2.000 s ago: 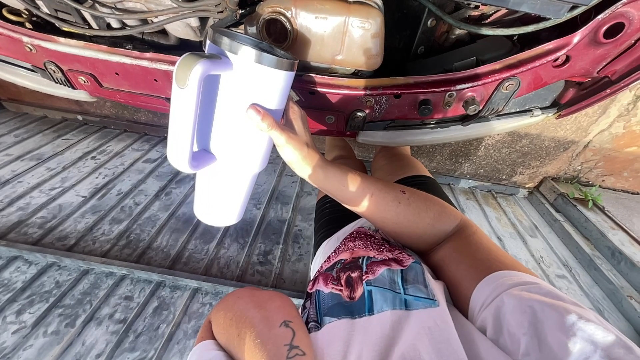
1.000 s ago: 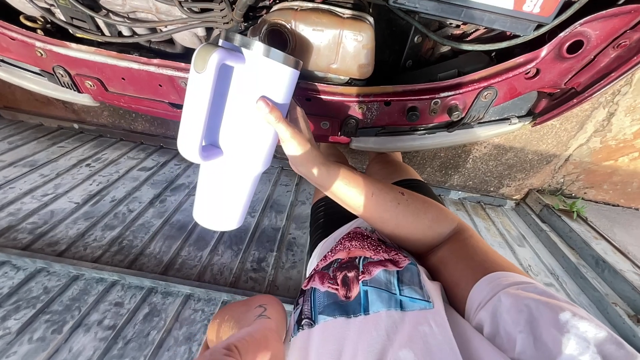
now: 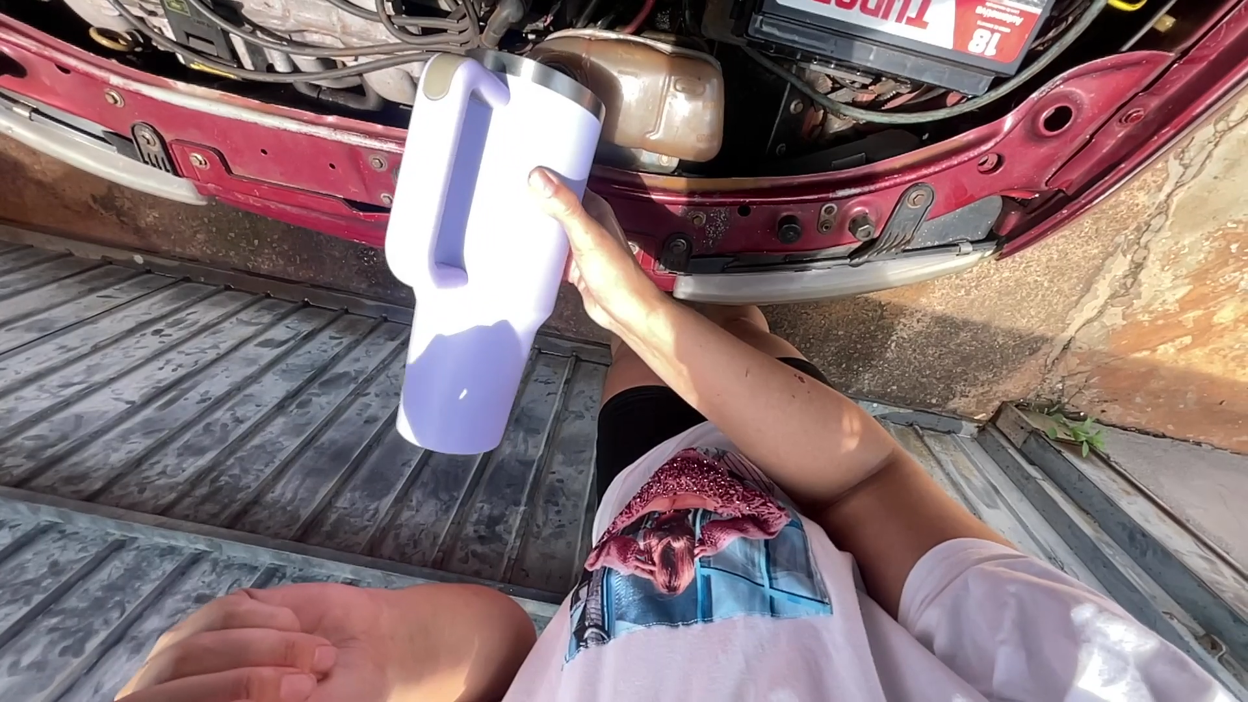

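Observation:
My right hand [image 3: 585,244] grips a pale lilac insulated tumbler [image 3: 487,244] with a steel rim, its thumb on the near side and its other fingers mostly hidden behind. The tumbler's handle is on the left. Its rim overlaps the neck area of a brown-stained plastic fluid reservoir [image 3: 673,97] in the car's engine bay. Whether any liquid flows is hidden. My left hand [image 3: 253,643] is at the lower left, palm up with loosely curled fingers, and holds nothing visible; the bottom edge of the view cuts it off.
The dark red front crossmember [image 3: 760,210] of the car runs across the view, with hoses [image 3: 390,54] behind it at the left and a car battery [image 3: 897,39] at the upper right. Below is a ribbed metal surface [image 3: 195,390]. A small weed [image 3: 1077,432] grows at the right.
My left hand has come into view at the lower left, palm up. My right hand keeps its grip on the tumbler, near the reservoir as before.

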